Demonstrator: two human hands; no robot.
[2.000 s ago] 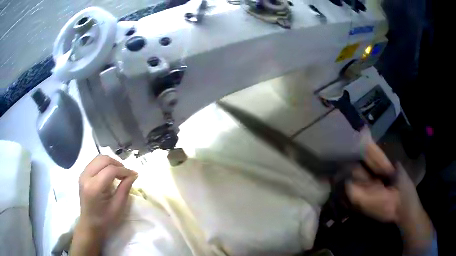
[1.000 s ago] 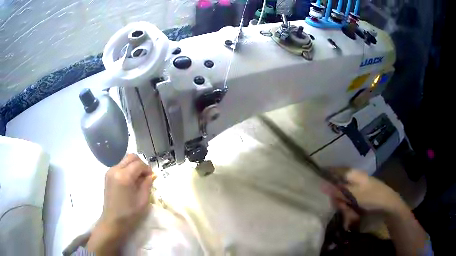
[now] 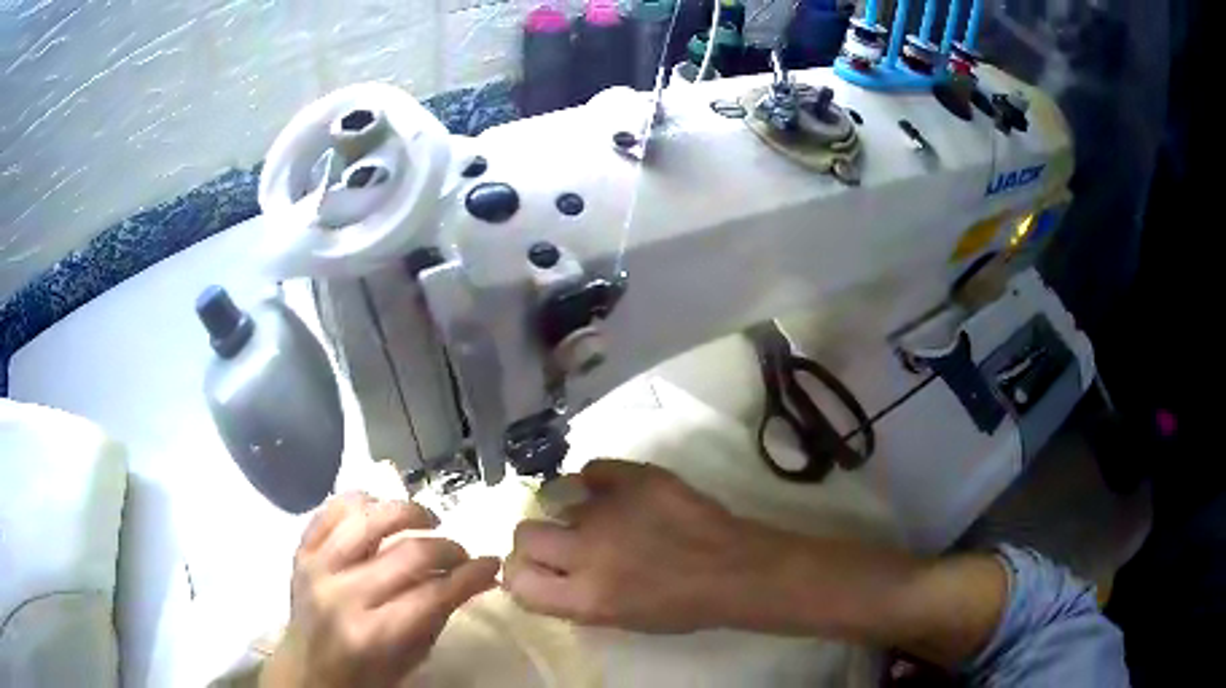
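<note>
The cream garment piece (image 3: 699, 497) lies under the sewing machine head (image 3: 713, 202) and hangs towards me. My left hand (image 3: 377, 578) pinches the cloth just in front of the needle area (image 3: 451, 484). My right hand (image 3: 605, 544) pinches the cloth close beside it, fingertips nearly touching the left ones. The pinched edge is mostly hidden by my fingers. The shears (image 3: 807, 410) lie on the machine bed under the arm, black handles towards me, their blades mostly hidden behind the arm.
The grey lamp (image 3: 276, 403) stands left of the machine head, with the white wheel-shaped part (image 3: 356, 175) above it. A second cream piece (image 3: 54, 538) lies at far left. Thread cones (image 3: 571, 61) and a blue spool stand (image 3: 894, 61) are behind the machine. A small tray (image 3: 1029, 370) is at right.
The shears, earlier in my right hand, now lie under the machine arm. My right hand has moved left to the cloth beside my left hand. The left hand is slightly lower in view.
</note>
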